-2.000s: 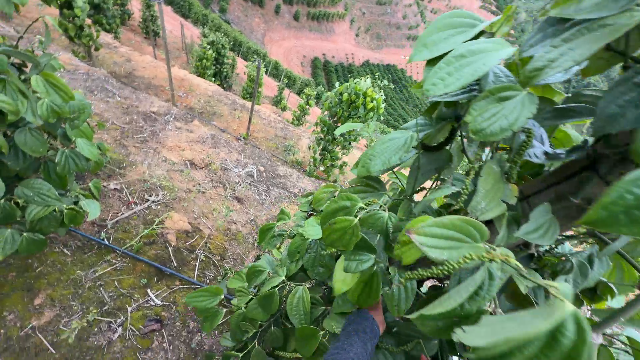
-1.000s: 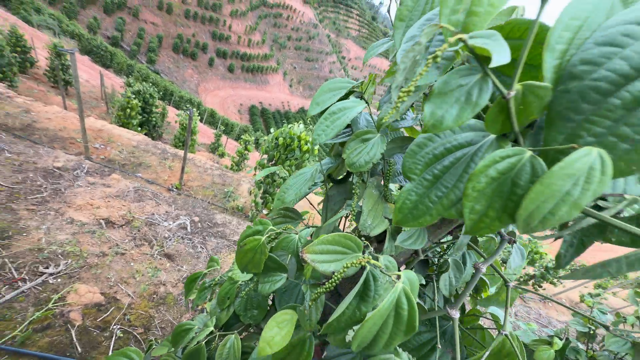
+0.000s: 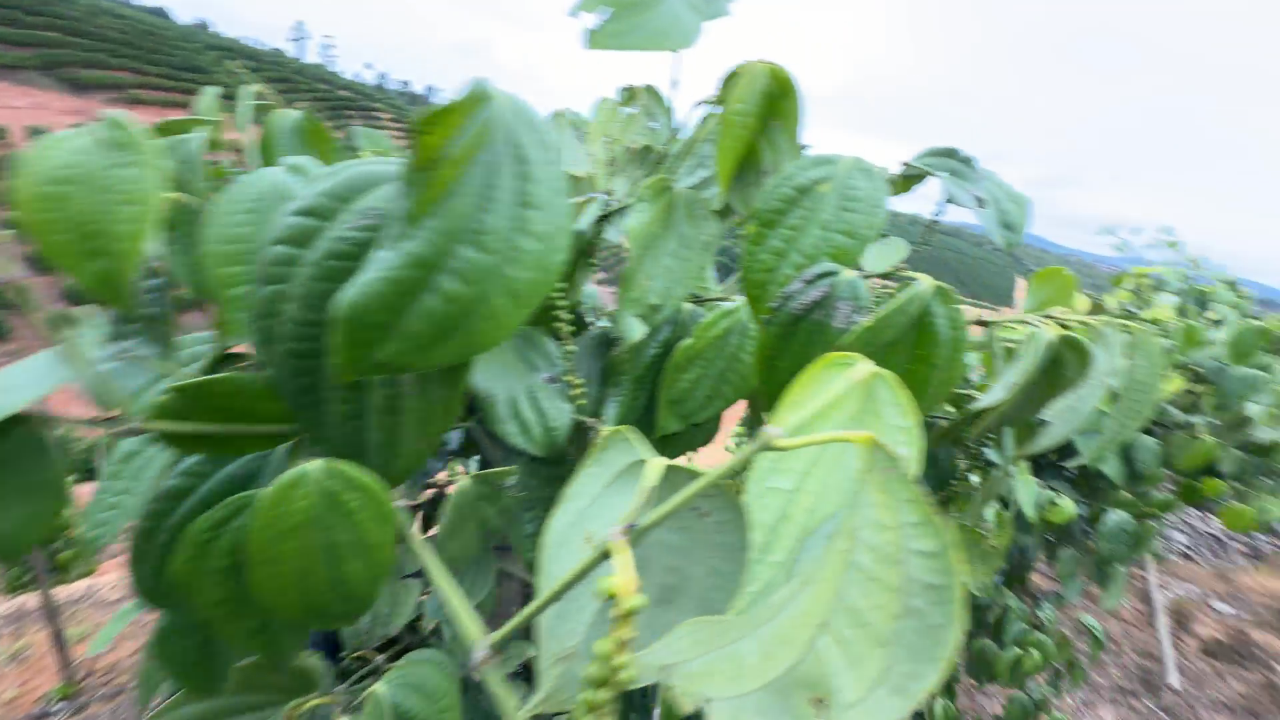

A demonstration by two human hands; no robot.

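Neither my left hand nor my right hand can be seen; leaves fill most of the head view. A pepper vine stem (image 3: 600, 548) crosses the lower middle, close to the camera. From it hangs a green pepper spike (image 3: 612, 640), beside a broad pale green leaf (image 3: 840, 580). Another thin pepper spike (image 3: 568, 340) hangs deeper among the leaves. Large dark green leaves (image 3: 460, 240) stand at the left centre, somewhat blurred.
More pepper vines (image 3: 1130, 400) grow on the right, above brown ground (image 3: 1225, 620) with a thin pale stake (image 3: 1162, 625). A terraced hillside (image 3: 180, 60) with planted rows rises at the upper left.
The view has swung up and to the right, closer into the foliage. A sleeve and part of a hand showed at the bottom among the leaves two seconds ago; they are out of sight now.
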